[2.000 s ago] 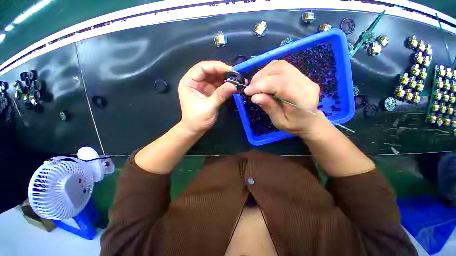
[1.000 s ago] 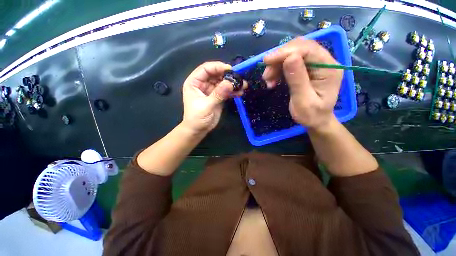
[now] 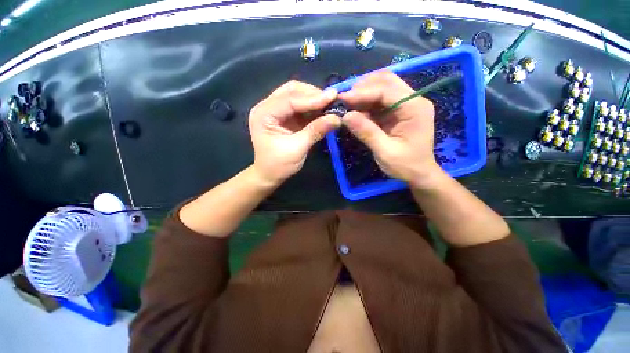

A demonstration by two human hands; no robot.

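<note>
My left hand (image 3: 287, 131) holds a black plastic housing (image 3: 337, 110) between thumb and fingers, over the left edge of the blue plastic tray (image 3: 479, 103). My right hand (image 3: 394, 127) pinches the same housing from the right, its thumb and fingertips touching it. The green strip (image 3: 432, 87) also sits in my right hand and sticks out to the upper right over the tray. The fingers hide most of the housing. Many small black parts (image 3: 452, 110) lie in the tray.
Metal-topped components (image 3: 309, 49) lie behind the tray and in rows (image 3: 566, 124) at the right. A PCB panel (image 3: 608, 145) is at the far right. Black rings (image 3: 221, 109) and a pile of assembled units (image 3: 27, 107) lie left. A white fan (image 3: 69, 251) stands lower left.
My right hand has come down and left from above the tray to meet the housing in my left hand. The green strip now points more steeply up.
</note>
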